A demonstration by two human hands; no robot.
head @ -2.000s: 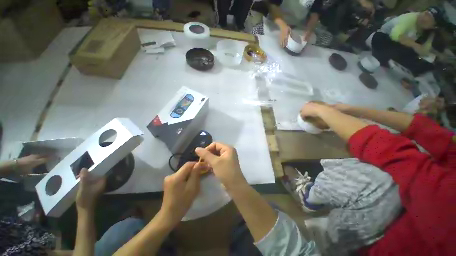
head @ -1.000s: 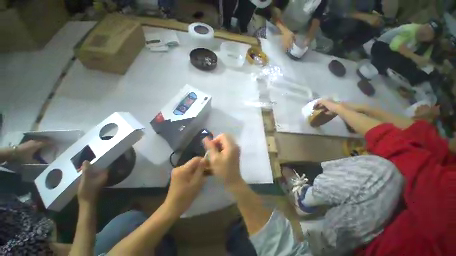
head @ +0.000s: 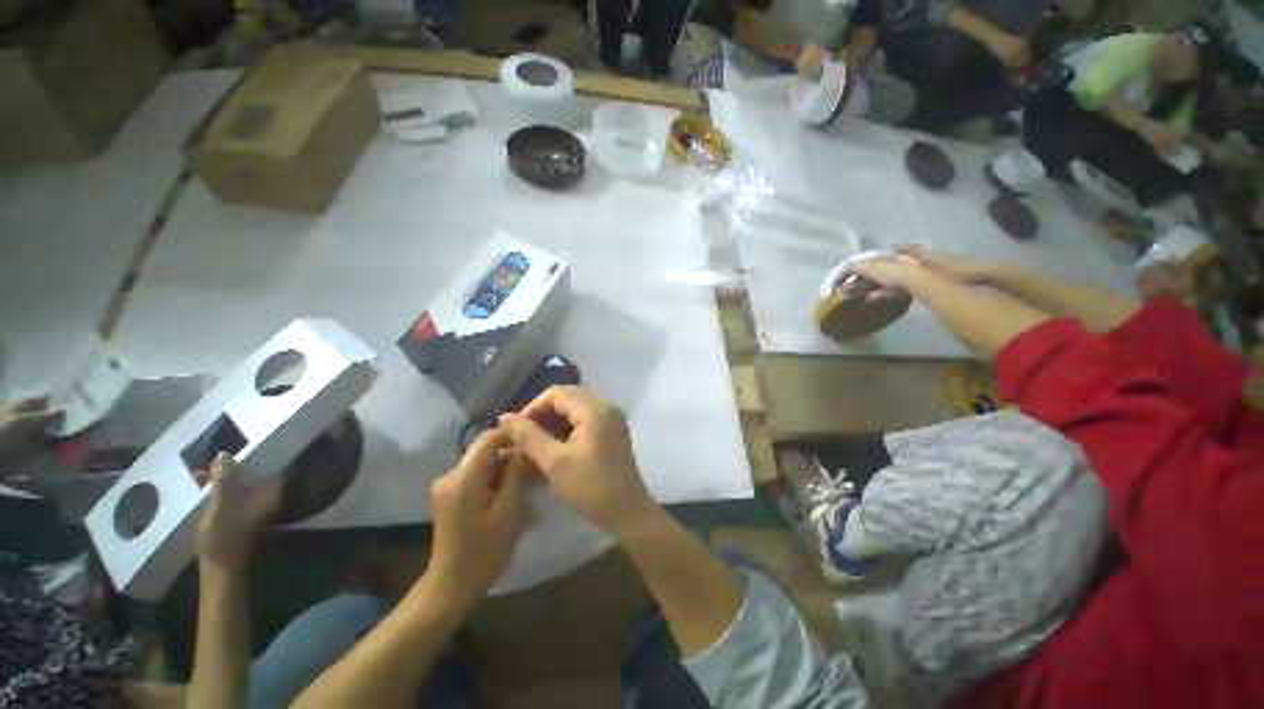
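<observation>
My left hand (head: pixel 478 513) and my right hand (head: pixel 585 464) meet at the fingertips near the table's front edge. The fingers are pinched together; whatever small thing is between them is hidden or too small to tell. A black glossy device (head: pixel 557 371) lies just behind my hands, with a thin dark cord looping at its left. The printed white and dark box (head: pixel 488 319), with a blue picture on top, stands right behind the device.
At left, a neighbour's hand holds a white box insert (head: pixel 229 443) with holes over a round dark disc (head: pixel 327 468). At right, a red-sleeved person handles a white and amber round part (head: pixel 862 313). A dark bowl (head: pixel 546 157) and brown carton (head: pixel 284 128) stand farther back.
My hands have moved slightly left, still together; the yellow-brown bit at my fingers no longer shows. The red-sleeved person's part now shows its amber face. A pale sheet has appeared at far left.
</observation>
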